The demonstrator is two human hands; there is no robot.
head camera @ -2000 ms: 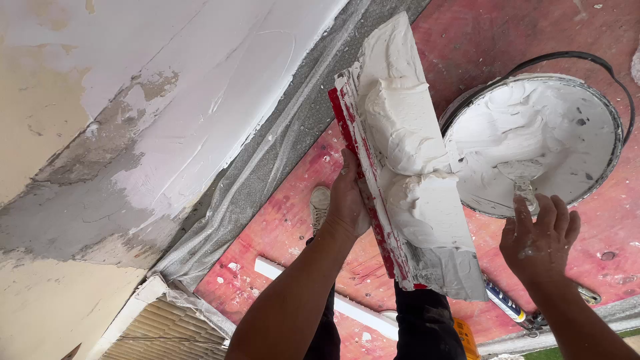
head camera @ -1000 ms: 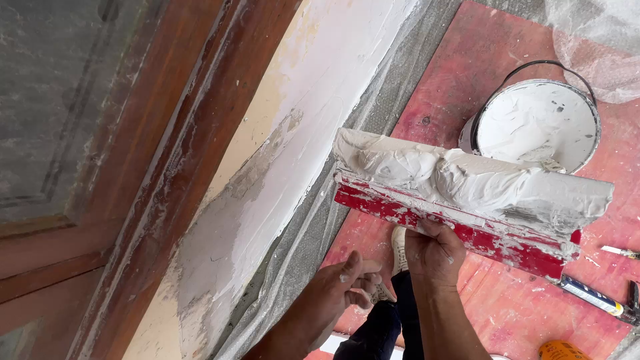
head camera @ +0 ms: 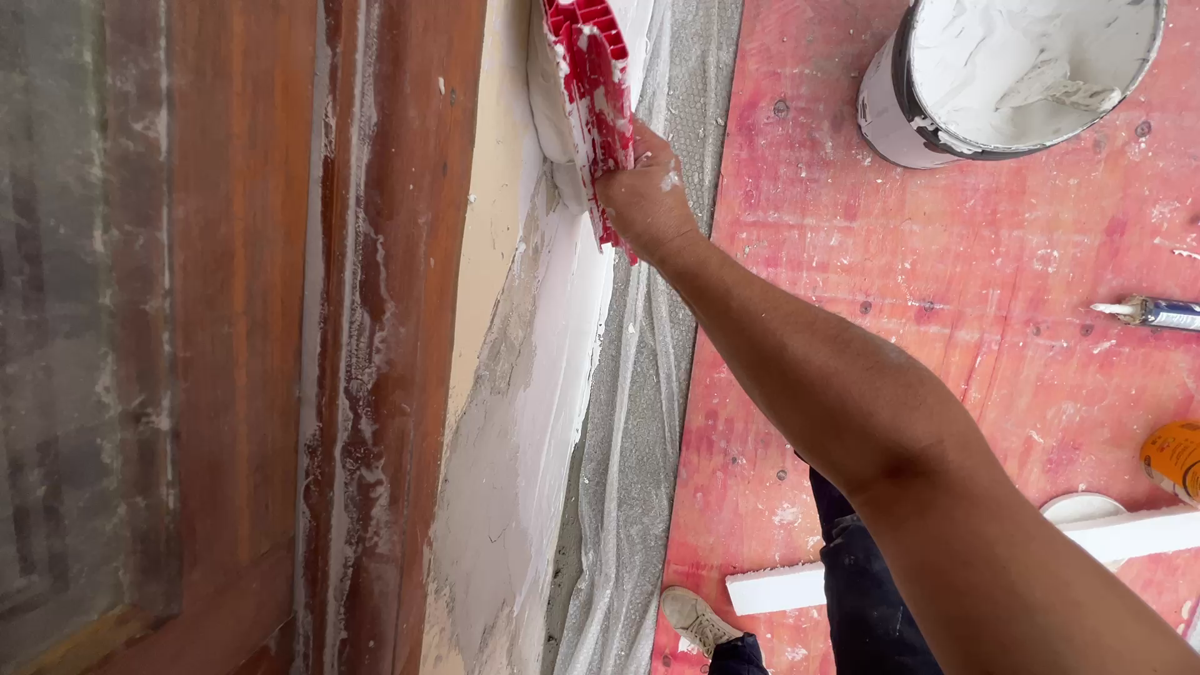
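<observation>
My right hand (head camera: pixel 652 192) grips the red, ribbed plastic back of a wide filling blade (head camera: pixel 600 122) near the top centre. White filler is smeared over the red part. The blade is held along the wall strip (head camera: pixel 516 328), with a thick mass of white filler (head camera: pixel 553 103) on its wall side. Whether its edge touches the wall cannot be seen. Below it the wall shows cream paint, a grey-beige patch and fresh white filler. At top right stands a bucket of white filler (head camera: pixel 994 70). My left hand is out of view.
A brown wooden frame (head camera: pixel 403 281) with glass runs down the left. Bubble wrap (head camera: pixel 619 469) lies along the wall foot. The red board (head camera: pixel 797 309) bears a sealant cartridge (head camera: pixel 1162 312), an orange can (head camera: pixel 1172 459), a white strip (head camera: pixel 778 589) and a shoe (head camera: pixel 696 619).
The blade went from my left hand to my right. It was out over the board and is now at the wall. My left hand has left the view, which has shifted strongly.
</observation>
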